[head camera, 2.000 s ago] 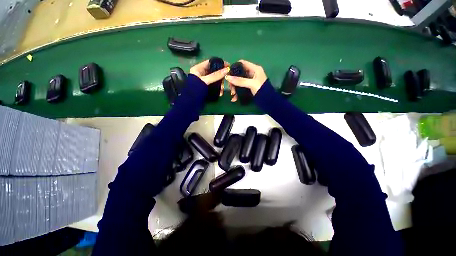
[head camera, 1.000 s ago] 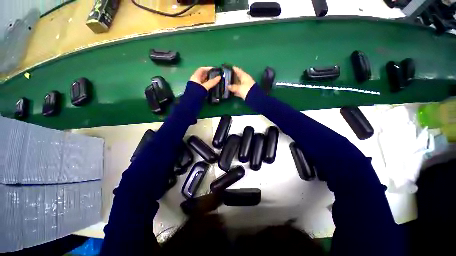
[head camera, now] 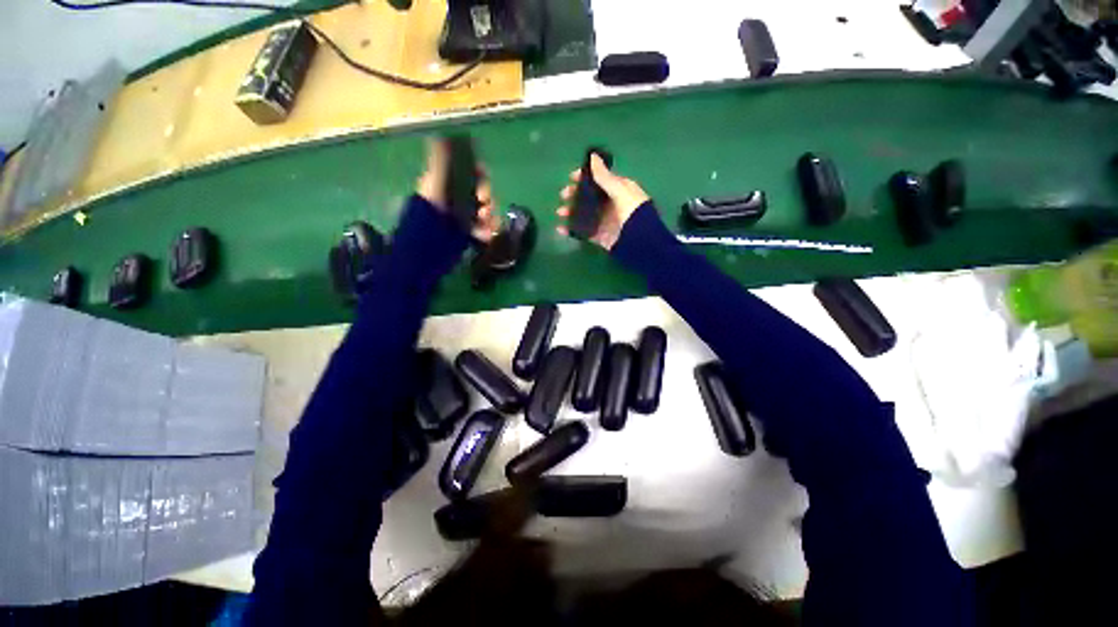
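My left hand (head camera: 482, 206) is blurred and holds a black plastic housing (head camera: 461, 178) above the green conveyor belt (head camera: 662, 135). My right hand (head camera: 613, 202) holds another black housing (head camera: 589, 206) upright over the belt, apart from the left one. A black pair of housings (head camera: 508, 243) lies on the belt just below and between my hands. Another pair (head camera: 357, 257) lies to the left, partly beside my left sleeve. A single housing (head camera: 725, 208) lies right of my right hand.
More housings lie along the belt at left (head camera: 190, 256) and right (head camera: 821, 187), with a thin white strip (head camera: 785, 244). A loose cluster (head camera: 552, 388) is on the pale table (head camera: 674, 514). Grey ribbed stacks (head camera: 123, 502) stand left; crumpled white plastic (head camera: 975, 380) lies right.
My hands were together with the housings side by side; now they are apart, the left further left. A pair now lies on the belt between them. Belt items at right have shifted left in view.
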